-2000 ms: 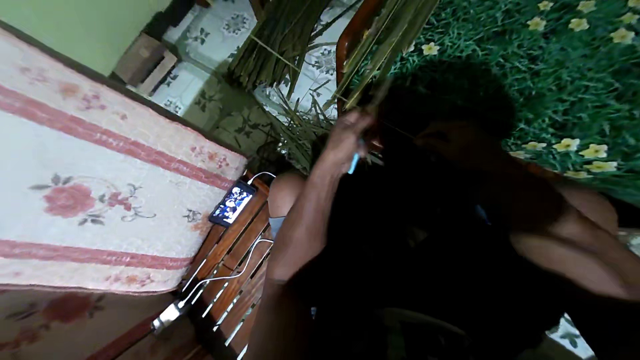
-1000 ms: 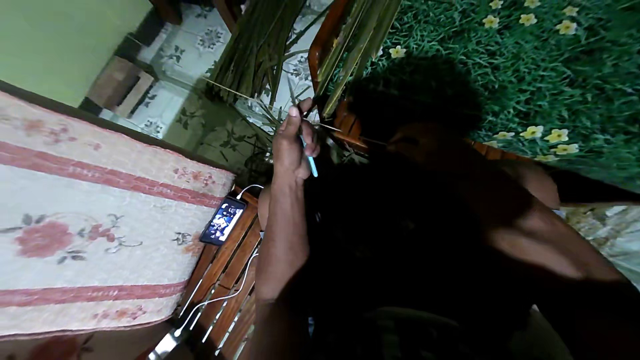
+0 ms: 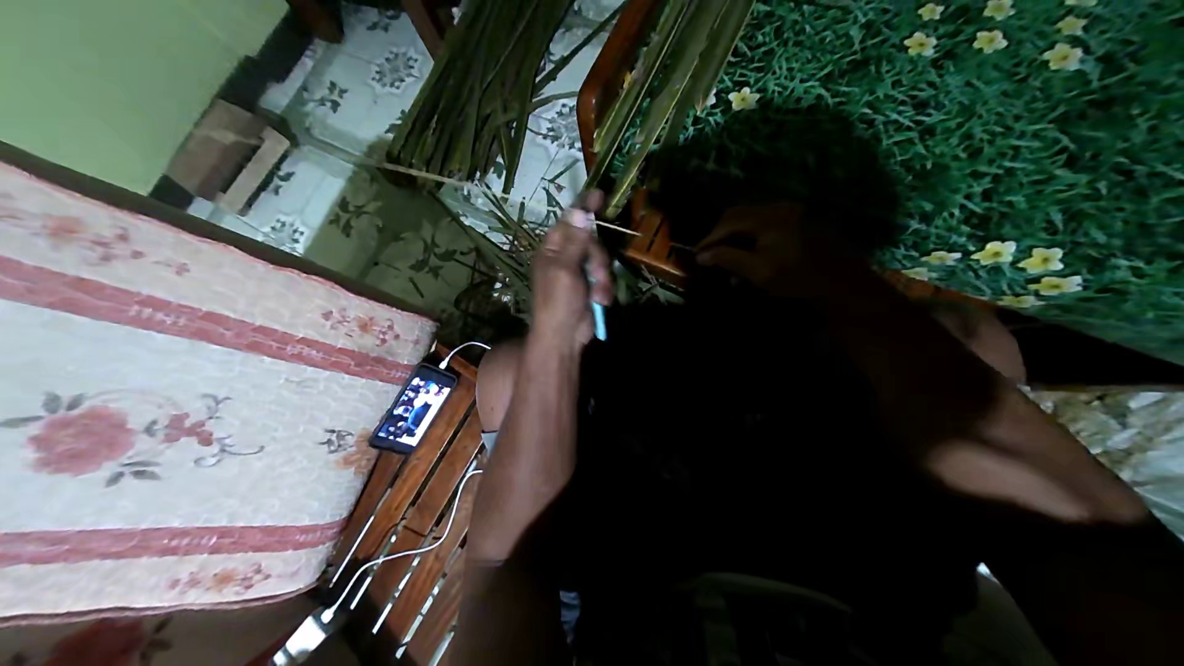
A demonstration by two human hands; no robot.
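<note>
My left hand (image 3: 566,264) is closed around a small tool with a light-blue handle end (image 3: 598,321); its working end is hidden by the fingers. A thin pale strip of leaf or leaf rib (image 3: 615,228) passes by the left fingertips, with a length reaching out to the left. My right hand (image 3: 745,242), in deep shadow, appears to pinch the strip's right end. Long green palm-like leaves (image 3: 671,88) lie just above the hands, over a wooden edge. A larger leaf bundle (image 3: 481,88) rests on the tiled floor beyond.
A lit phone (image 3: 414,408) with a white cable rests on a slatted wooden bench (image 3: 435,495) at the left, beside a floral cloth (image 3: 185,407). A green flower-print surface (image 3: 925,148) fills the upper right. Leaf scraps (image 3: 509,222) litter the patterned tiles.
Two seconds ago my hands were closer together; my left hand has since moved left, away from the right, and the thin strip now shows between them.
</note>
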